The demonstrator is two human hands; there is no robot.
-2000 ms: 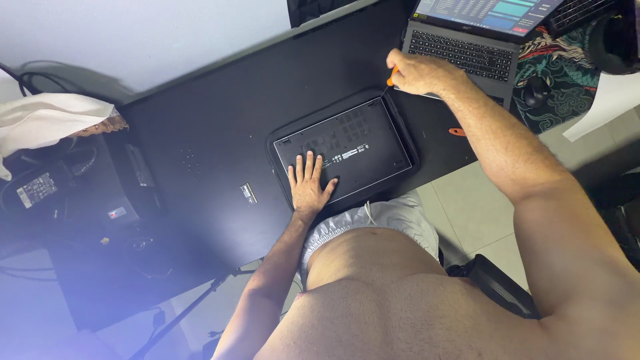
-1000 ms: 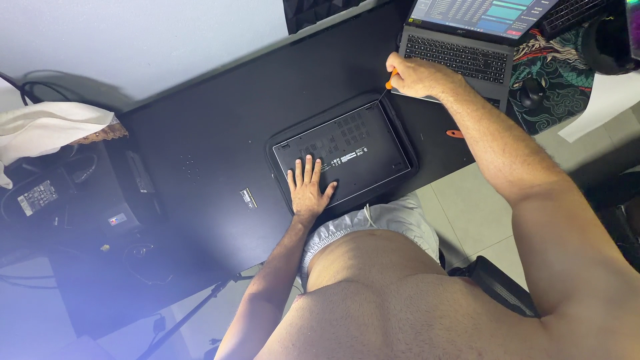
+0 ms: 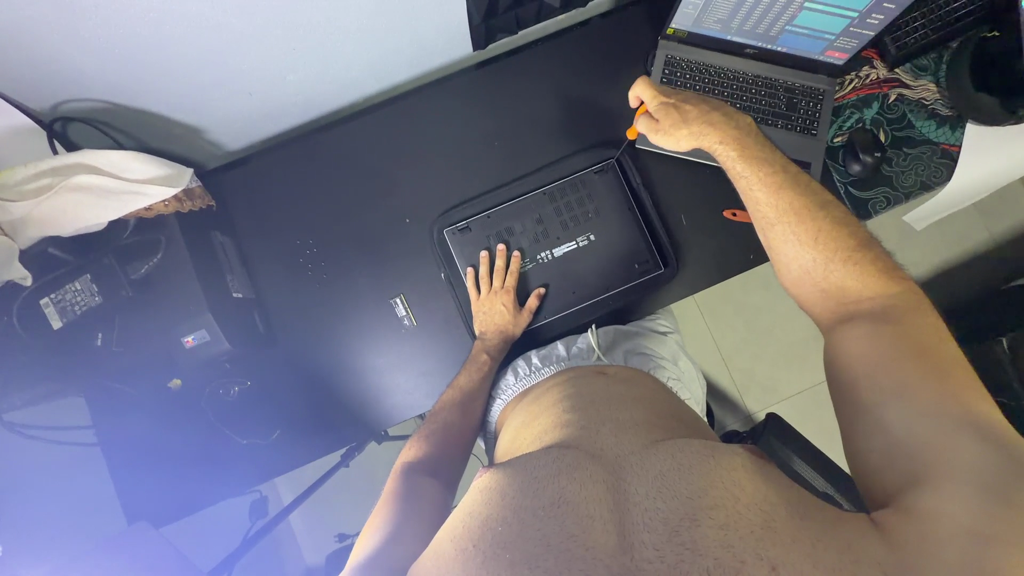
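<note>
A closed laptop lies upside down, its black bottom cover facing up, on a dark padded sleeve or mat. My left hand rests flat on the cover's lower left part, fingers spread. Above the far right corner, my right hand grips a screwdriver with an orange handle. The thin shaft slants down to that corner, where the tip appears to touch the cover's edge. Left of the laptop lies a small memory module. Farther left, several tiny screws are scattered on the black desk.
An open Acer laptop stands at the back right, beside a black mouse on a patterned mat. An orange tool lies near my right forearm. A power adapter, cables and a white cloth are on the left.
</note>
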